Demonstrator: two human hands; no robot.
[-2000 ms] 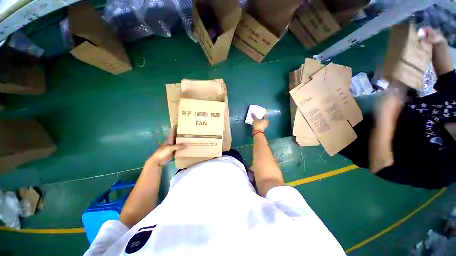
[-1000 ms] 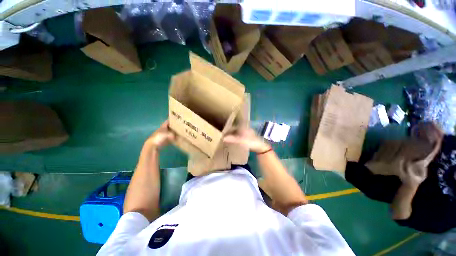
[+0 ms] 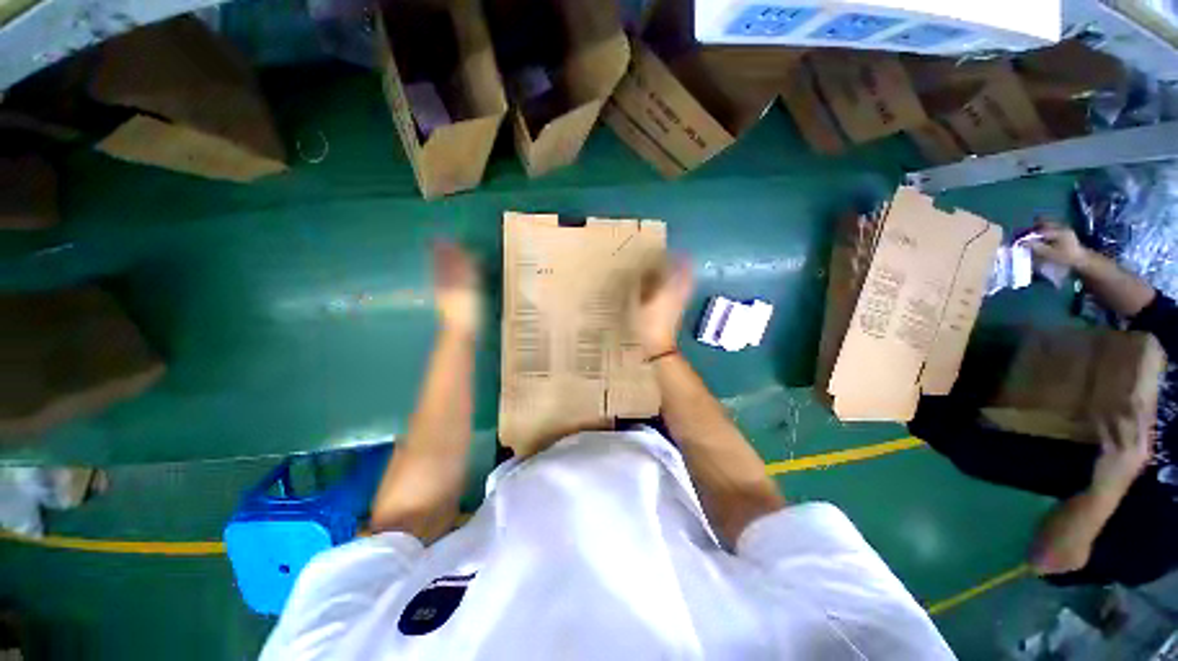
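A flat brown carton blank (image 3: 562, 329) with printed lines and a dark slot at its far edge lies in front of me. My left hand (image 3: 455, 287) is blurred, raised to the left of the blank, apart from it and empty. My right hand (image 3: 663, 304) is at the right edge of the blank, blurred; its fingers are unclear. A small stack of white labels (image 3: 734, 323) lies on the green surface to the right. An upright open box (image 3: 452, 145) stands beyond the blank, beside other open boxes.
A stack of blanks (image 3: 904, 310) lies to the right. A second person in black (image 3: 1124, 504) holds a box and reaches to white slips. A grey metal leg (image 3: 1046, 158) crosses at upper right. A blue stool (image 3: 278, 555) stands at lower left. Brown boxes (image 3: 78, 342) are at left.
The open box that was in my hands has left them, and another box now stands in the far row. My hands have moved apart, over and beside the flat blank.
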